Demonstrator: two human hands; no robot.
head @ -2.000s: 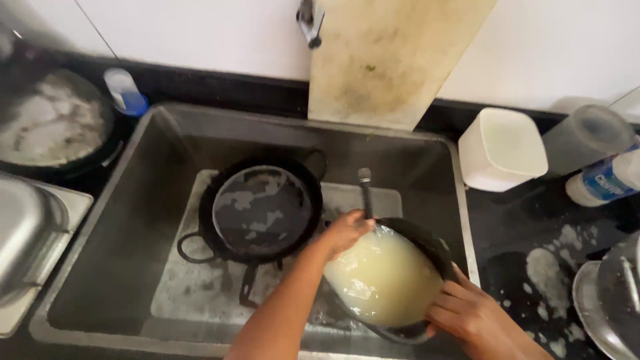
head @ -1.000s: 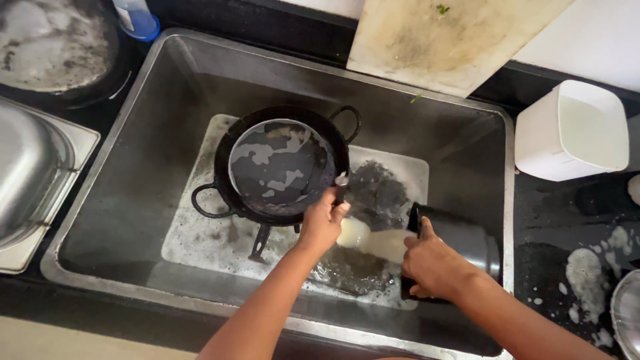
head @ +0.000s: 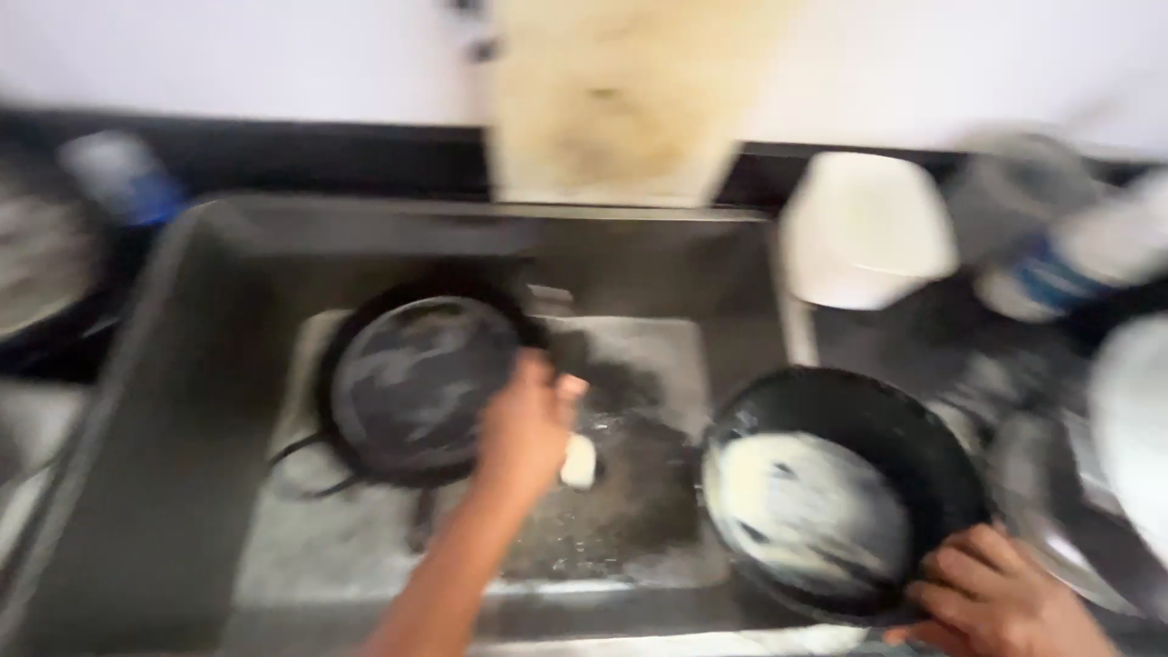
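Note:
My right hand (head: 995,589) grips the near right rim of a black pot (head: 931,456), tilted over the sink's right edge, with a thin coat of creamy pale liquid (head: 803,511) inside. My left hand (head: 534,415), blurred, is closed around what looks like a spoon; its pale-coated end (head: 578,461) shows below the fingers, and most of its handle is hidden. Just left of that hand, a dark round pan (head: 424,383) with cloudy water in it sits in the metal sink (head: 146,438). The hand covers part of the pan's right rim.
A white plastic container (head: 867,233) stands behind the sink's right corner, beside a blurred clear vessel (head: 1022,187) and a white and blue bottle (head: 1068,265). A stained board (head: 620,100) leans on the wall behind. At far left are a blue-based bottle (head: 128,178) and a large vessel (head: 41,251).
The black pot, earlier full of pale liquid, was tipped over the sink one second ago; now it holds only a coating and has moved right, its opening facing up. The view has shifted.

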